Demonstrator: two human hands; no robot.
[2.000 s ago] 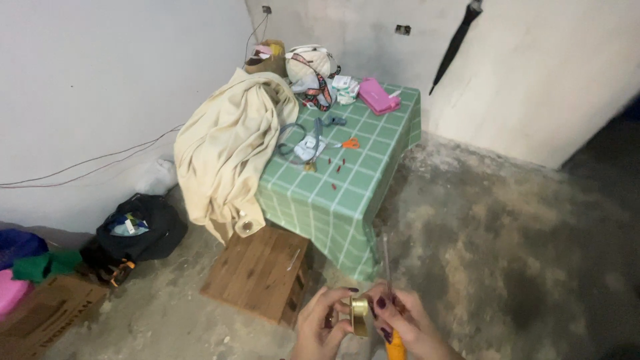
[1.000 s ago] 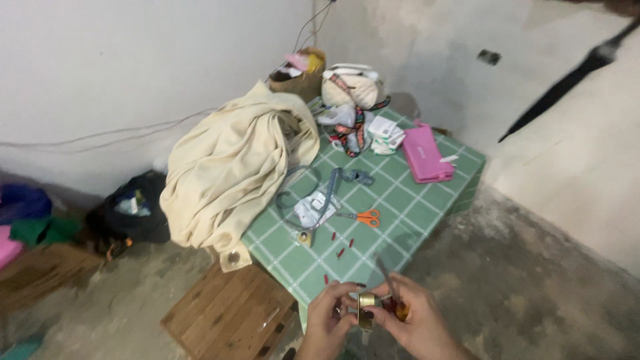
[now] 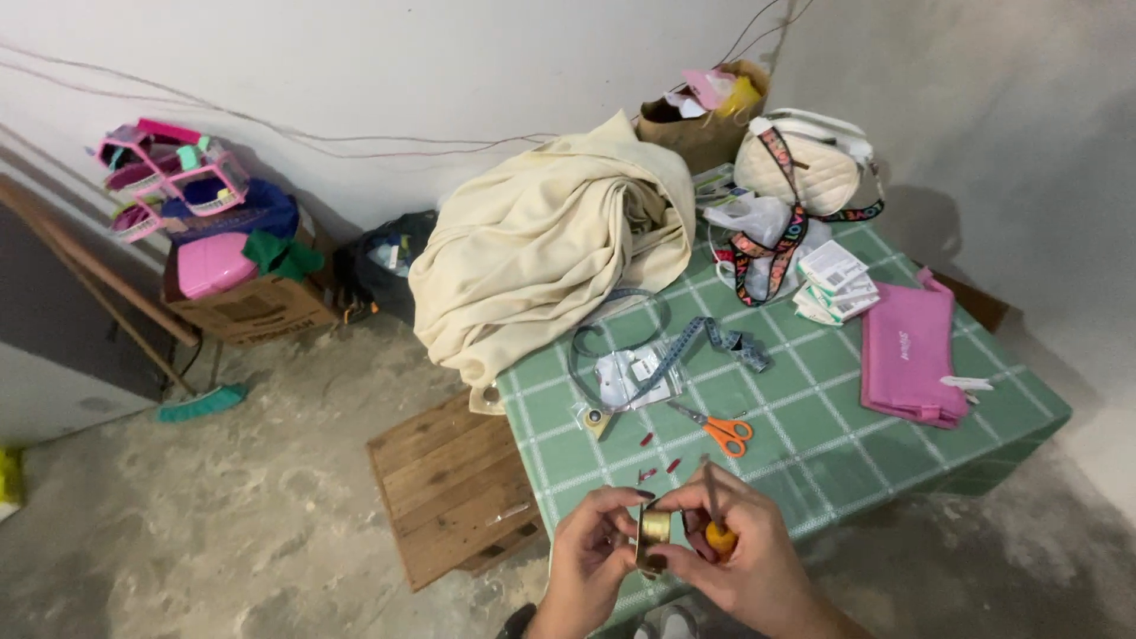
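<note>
My left hand (image 3: 590, 555) grips a small round gold-coloured metal piece (image 3: 655, 531) between thumb and fingers. From the other side, the thumb and index finger of my right hand (image 3: 741, 541) touch the same piece. A screwdriver-like tool with an orange handle (image 3: 721, 538) is also tucked in my right hand, its thin shaft pointing up and away. Beyond my hands on the table lie orange-handled scissors (image 3: 726, 433), several small dark red pieces (image 3: 673, 465), a blue-grey measuring tape (image 3: 688, 337) and clear plastic packets (image 3: 635, 377).
The table has a green checked cloth (image 3: 799, 399). Cream fabric (image 3: 550, 248) heaps over its left side, with a quilted bag (image 3: 803, 164), small white boxes (image 3: 834, 275) and a pink pouch (image 3: 912, 351) farther right. A wooden crate (image 3: 453, 488) stands at the near left.
The view has moved nearer to the table and turned. Both hands stay together around the metal piece, now over the table's near edge.
</note>
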